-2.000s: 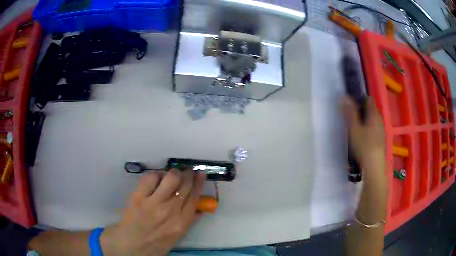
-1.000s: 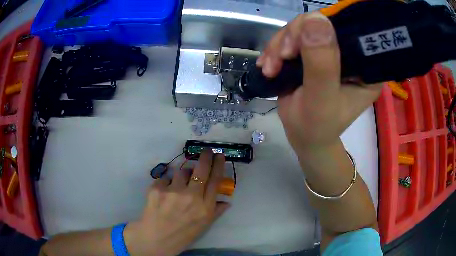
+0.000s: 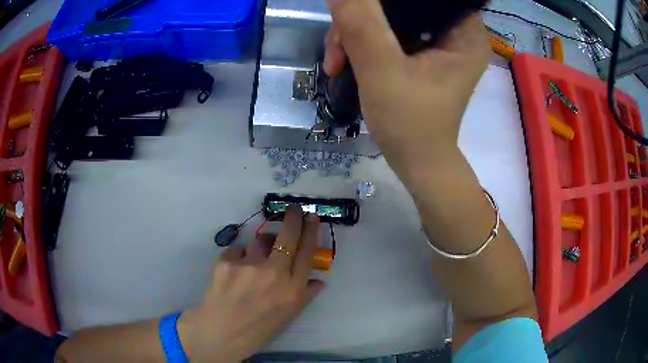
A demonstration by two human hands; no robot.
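Note:
The black plastic housing [image 3: 345, 211] lies open side up on the pale mat, with the green circuit board [image 3: 330, 210] inside. My left hand [image 3: 263, 283] presses its fingertips on the board and housing. The orange battery [image 3: 322, 259] shows partly beside and under those fingers. A small black oval piece [image 3: 227, 235] lies left on a thin wire. My right hand [image 3: 419, 92] grips the black electric screwdriver [image 3: 344, 92], its front end at the feeder's pick-up mechanism. The bit tip is hidden; I cannot tell if a screw is on it.
The silver screw feeder [image 3: 284, 106] stands ahead, small clear-grey bits [image 3: 298, 163] before it. A silver disc [image 3: 366, 189] lies by the housing. Black housings [image 3: 128, 106] lie at left before a blue bin [image 3: 163, 32]. Red trays stand left [image 3: 35, 213] and right [image 3: 554, 184].
My right hand has picked up the screwdriver from the right and brought it to the feeder, then turned it more upright. My left hand and the housing have shifted right and forward.

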